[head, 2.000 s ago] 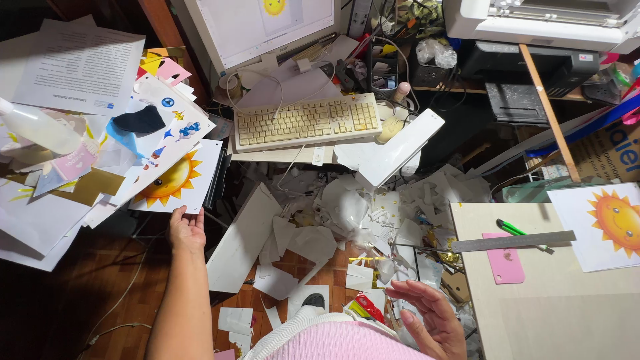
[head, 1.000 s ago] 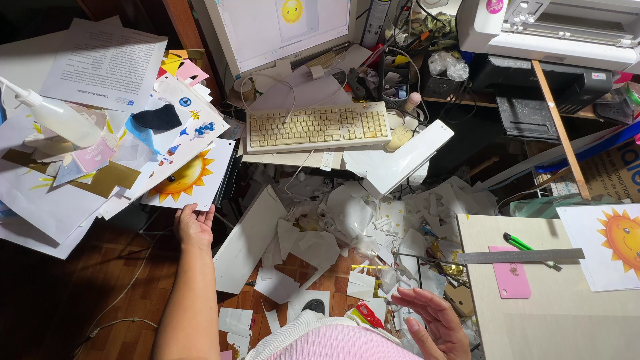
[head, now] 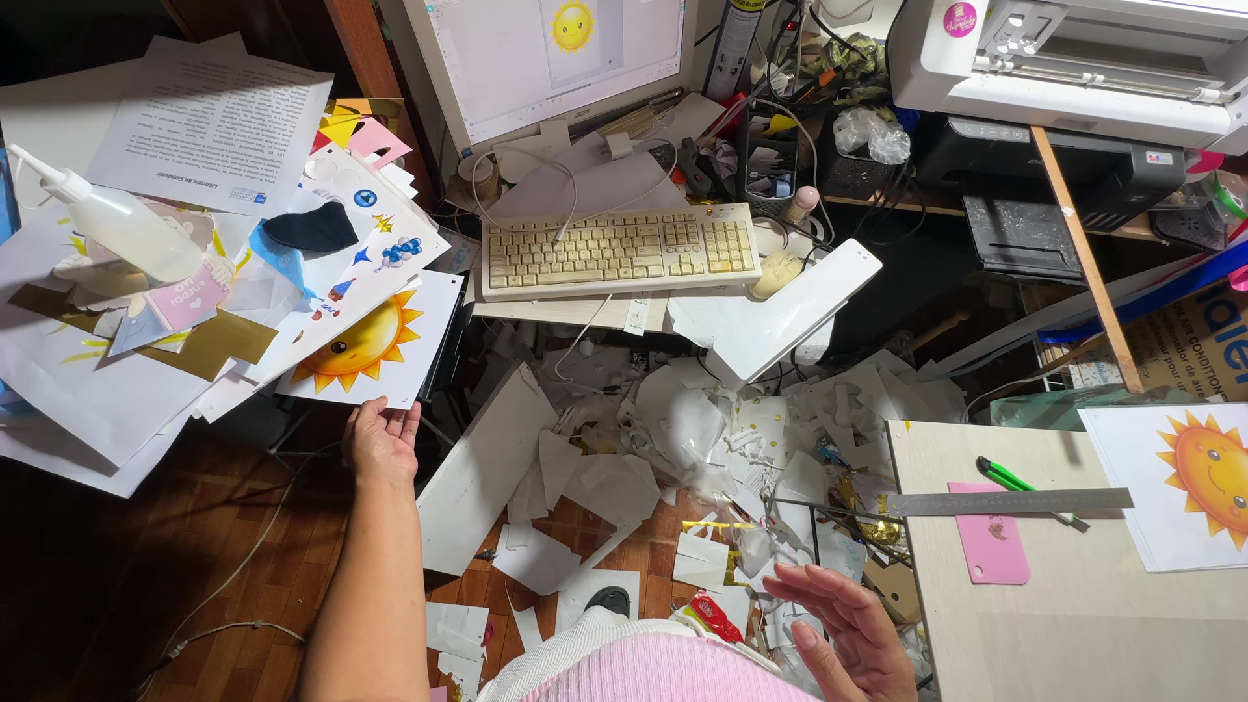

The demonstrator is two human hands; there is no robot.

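My left hand [head: 383,444] is at the lower edge of a white sheet printed with a smiling sun [head: 366,341], its fingertips under or against the edge; whether it grips cannot be told. That sheet lies partly beneath a pile of papers and a sticker sheet [head: 341,268]. My right hand [head: 843,629] hovers over the littered floor beside the right table, fingers apart and holding nothing. On that table, a steel ruler [head: 1014,502] lies across a pink plastic card [head: 990,546] and a green utility knife [head: 1024,487]. Another sun print [head: 1204,478] lies at the right.
A white squeeze bottle [head: 132,229] rests on the left papers. Ahead are a yellowed keyboard [head: 619,252], a mouse [head: 777,273], a monitor [head: 556,68] and printers [head: 1072,68]. A wooden strip [head: 1087,258] slants down at the right. Paper scraps [head: 604,478] and a cable [head: 234,575] lie on the floor.
Both hands keep nearly the same places; my left hand stays at the lower edge of the left sun print. The view has shifted slightly.
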